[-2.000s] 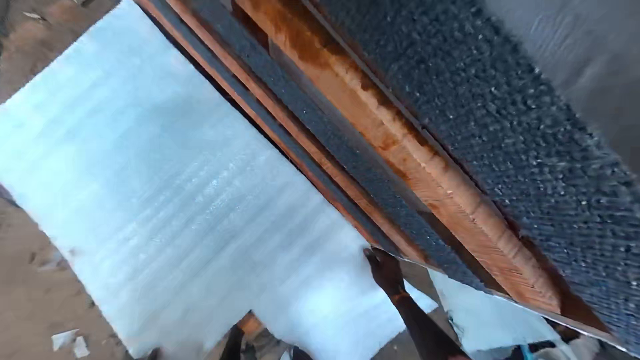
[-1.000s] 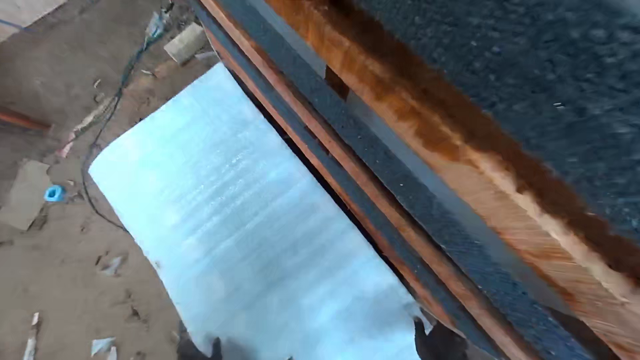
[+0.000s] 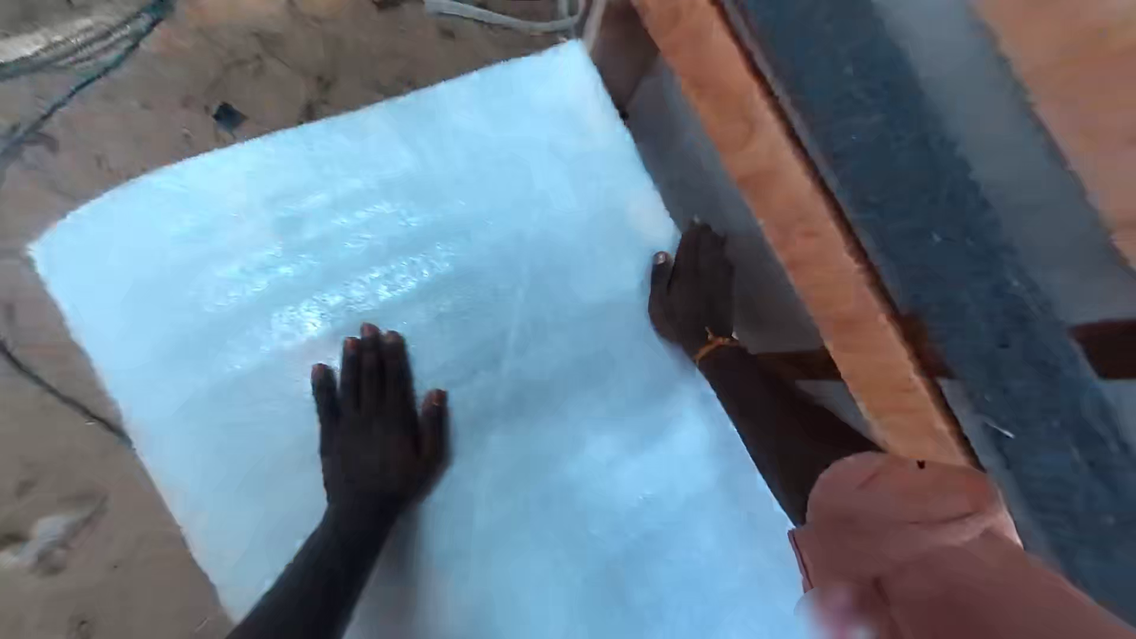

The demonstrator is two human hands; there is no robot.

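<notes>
A large white foam sheet (image 3: pixel 550 355) with a slightly glossy surface spans the middle of the head view, its far corners near the top and the left. My left hand (image 3: pixel 377 422) lies palm down on the sheet, fingers spread a little and holding nothing. At the sheet's right edge is my right hand (image 3: pixel 697 288), back upward, with an orange band at the wrist. Its thumb is at the edge and its fingers are beside the wooden frame; whether it grips the edge cannot be told.
Along the right runs a frame with a wooden rail (image 3: pixel 781 213) and a dark blue-grey strip (image 3: pixel 932 222). Dirt ground (image 3: pixel 53 497) with scraps lies at the left. A dark cable (image 3: pixel 62 399) runs under the sheet, and more cables (image 3: pixel 98 67) lie at the top left.
My left hand, at the bottom edge of the view a second ago, is now flat on the sheet. My right hand is farther up along the sheet's right edge. The view has shifted strongly.
</notes>
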